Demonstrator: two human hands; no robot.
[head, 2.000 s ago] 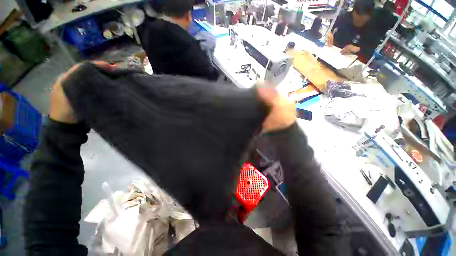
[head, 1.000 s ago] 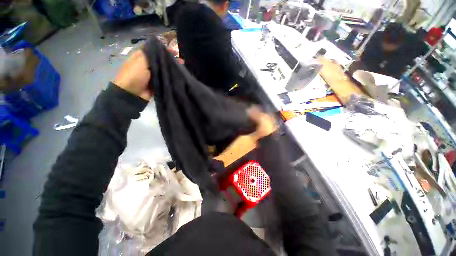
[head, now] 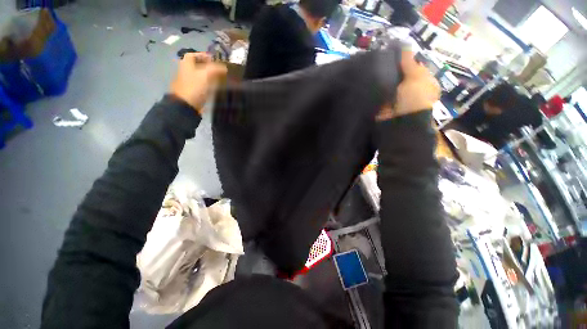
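Note:
A dark garment panel hangs stretched between my hands in front of me, blurred by motion. My left hand is closed on its upper left corner. My right hand is raised a little higher and grips its upper right corner. The panel narrows downward and its lower end hangs near my lap. It hides part of the sewing table and the floor behind it.
Beige cut pieces are heaped in a bag at lower left. A red plastic stool and a blue pedal show below the panel. Blue crate is at upper left. Two people are ahead, one close behind the panel.
The panel, bunched and slanting a second ago, is spread wide again. My right hand has moved up and right. The view has turned, bringing the blue pedal into sight.

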